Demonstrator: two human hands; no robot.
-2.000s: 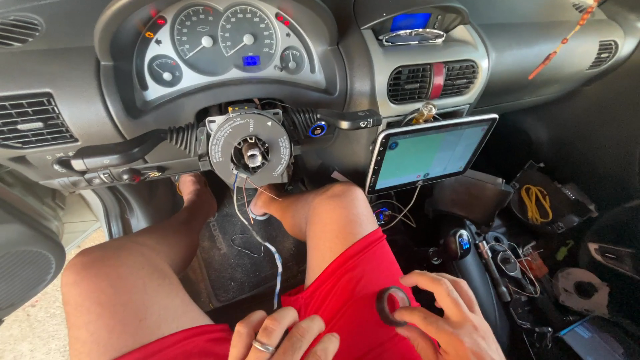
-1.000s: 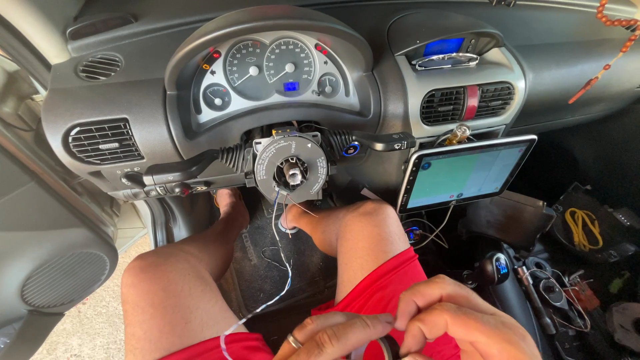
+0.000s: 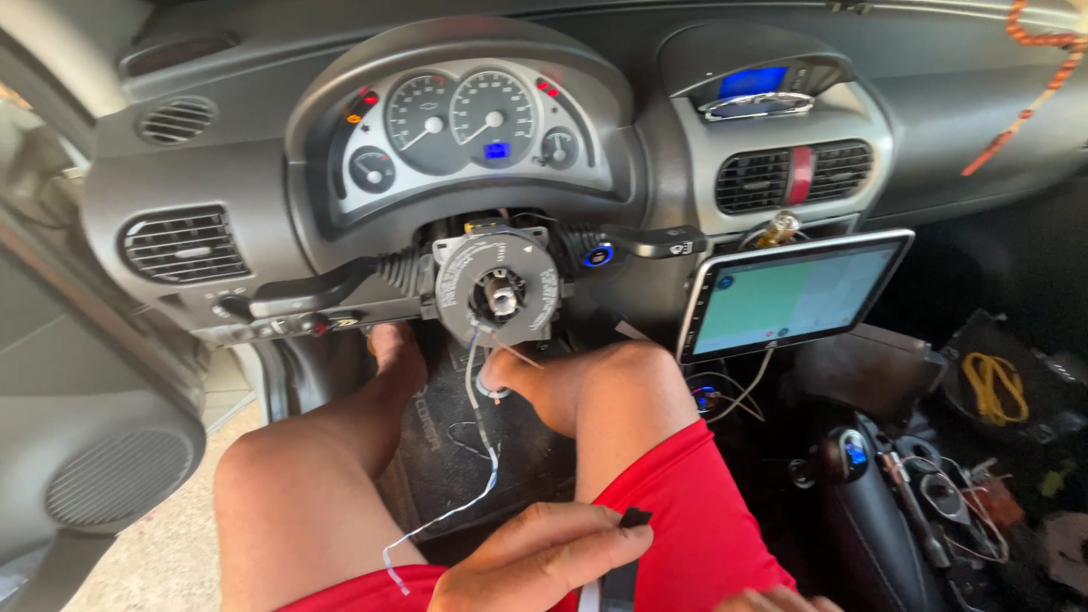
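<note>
Between the thumb and fingers of my left hand (image 3: 544, 557) is a strip of black tape (image 3: 622, 569), low in the centre above the red shorts. Only the blurred finger tops of my right hand (image 3: 778, 602) show at the bottom edge, so its hold is hidden. Ahead is the steering column with no wheel on it, its round black clock spring (image 3: 459, 293) bearing writing around the bare metal shaft (image 3: 501, 297). From the clock spring's lower side a thin wire bundle (image 3: 493, 463) hangs down and curves left, its end lying near my left hand.
Stalks (image 3: 314, 289) stick out on both sides of the column. A lit tablet-like screen (image 3: 790, 293) stands right of it, with a cable below. The gear lever (image 3: 854, 459) is at the lower right, beside loose parts and a coil of yellow cord (image 3: 994, 388). My legs flank the hanging wires.
Two seconds ago a black tape roll was at my right hand's fingers; then both hands came together. Now my left hand holds a strip of tape and my right hand is mostly out of view.
</note>
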